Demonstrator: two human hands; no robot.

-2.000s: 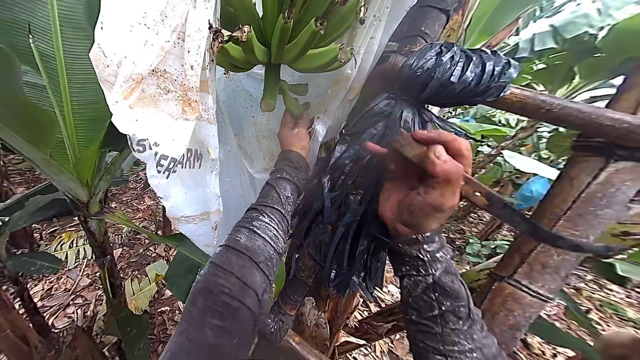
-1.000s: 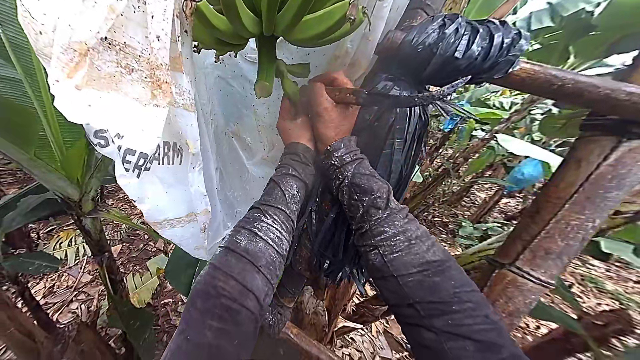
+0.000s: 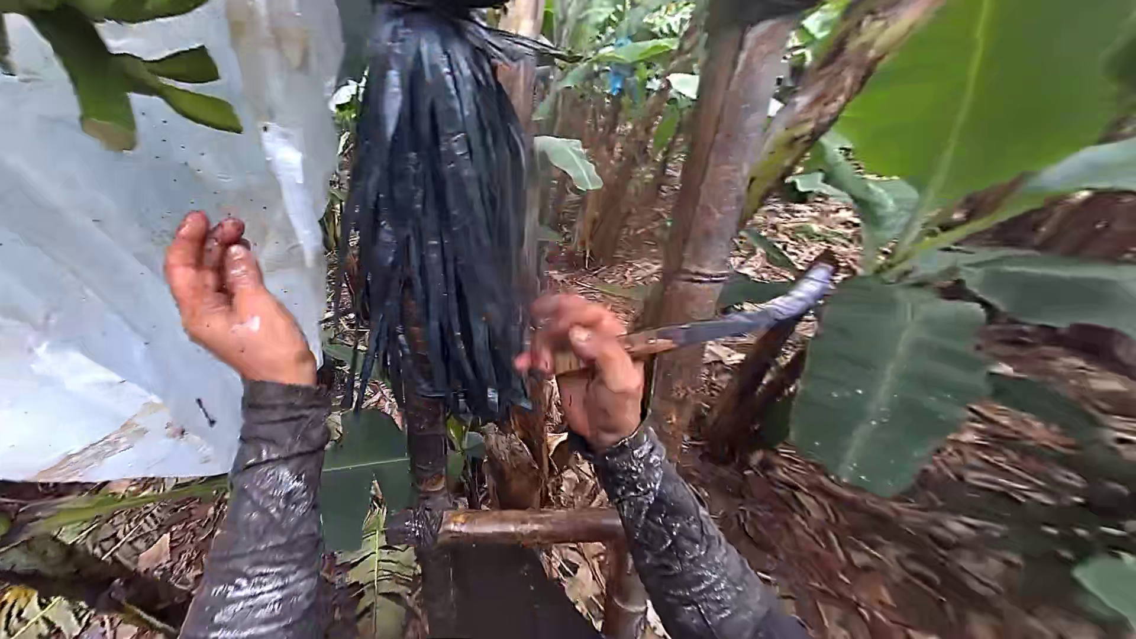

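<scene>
My left hand (image 3: 240,306) is raised, fingers curled loosely and apart, with nothing in it, in front of a translucent plastic bunch bag (image 3: 106,266). Above it, at the top left, hangs the cut-looking green stalk end (image 3: 102,98) of a banana bunch; the fruit is mostly out of frame. My right hand (image 3: 590,368) grips the wooden handle of a curved knife (image 3: 737,324), whose blade points right and slightly up. Between the hands hangs a bundle of black plastic strips (image 3: 435,213). Both forearms wear dark, wet-looking sleeves.
A ladder-like wooden frame has a rung (image 3: 532,525) low in the middle and an upright pole (image 3: 719,195) behind the knife. Large banana leaves (image 3: 887,382) stand at right. Dry leaf litter (image 3: 1047,444) covers the ground.
My hands were together at the stalk below the bunch one second ago; now they are apart, the left off the stalk and the right holding the knife out rightward. The view has shifted right.
</scene>
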